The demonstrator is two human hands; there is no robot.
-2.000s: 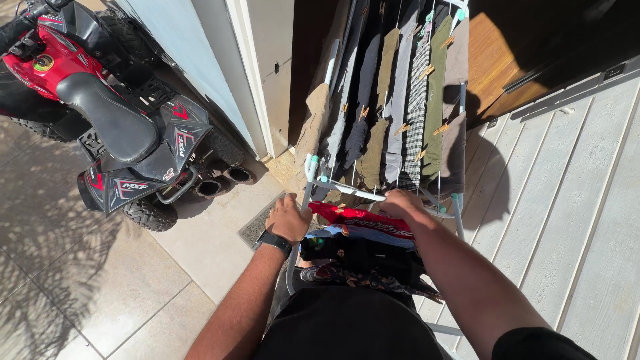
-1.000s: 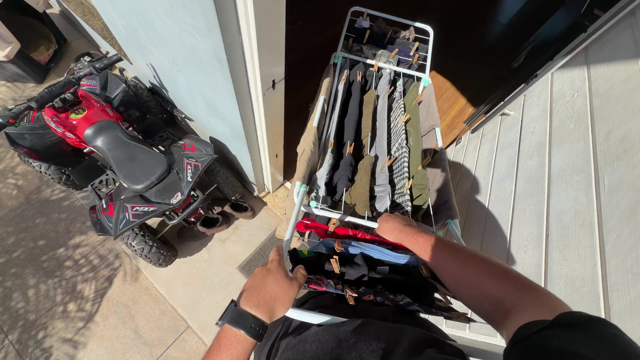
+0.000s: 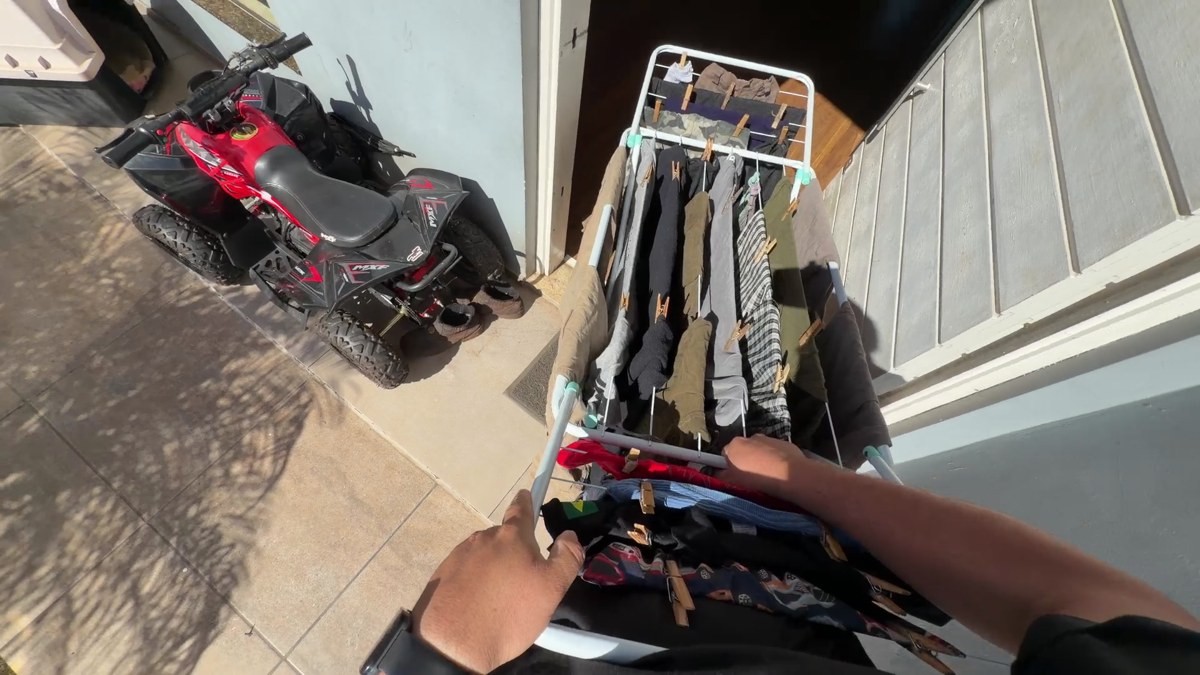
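Note:
A folding clothes drying rack point(image 3: 656, 442) with white tubes and mint joints stands before me, hung with clothes and wooden clothespins. My right hand point(image 3: 764, 461) grips its white crossbar near the middle. At the near left corner my left hand point(image 3: 502, 581) is on the side tube; its thumb and index finger show, the other fingers are hidden. Close to me hang a red garment point(image 3: 600, 456), a light blue one point(image 3: 722, 502) and a patterned one point(image 3: 741, 586). Farther off are a checkered garment point(image 3: 761, 328), an olive one point(image 3: 783, 234) and a tan one point(image 3: 579, 323).
A red and black quad bike point(image 3: 323, 197) is parked at the left, with a pair of shoes point(image 3: 459, 321) behind its rear wheel. The rack's far end is in a doorway beside a white door frame point(image 3: 557, 131). A doormat point(image 3: 534, 380) lies left of the rack. Grey boards point(image 3: 1031, 187) flank the right.
The rack's far end panel, out of view at first, now shows in the doorway. My left hand has shifted down the near left side of the rack. The view has swung; more of the quad bike shows.

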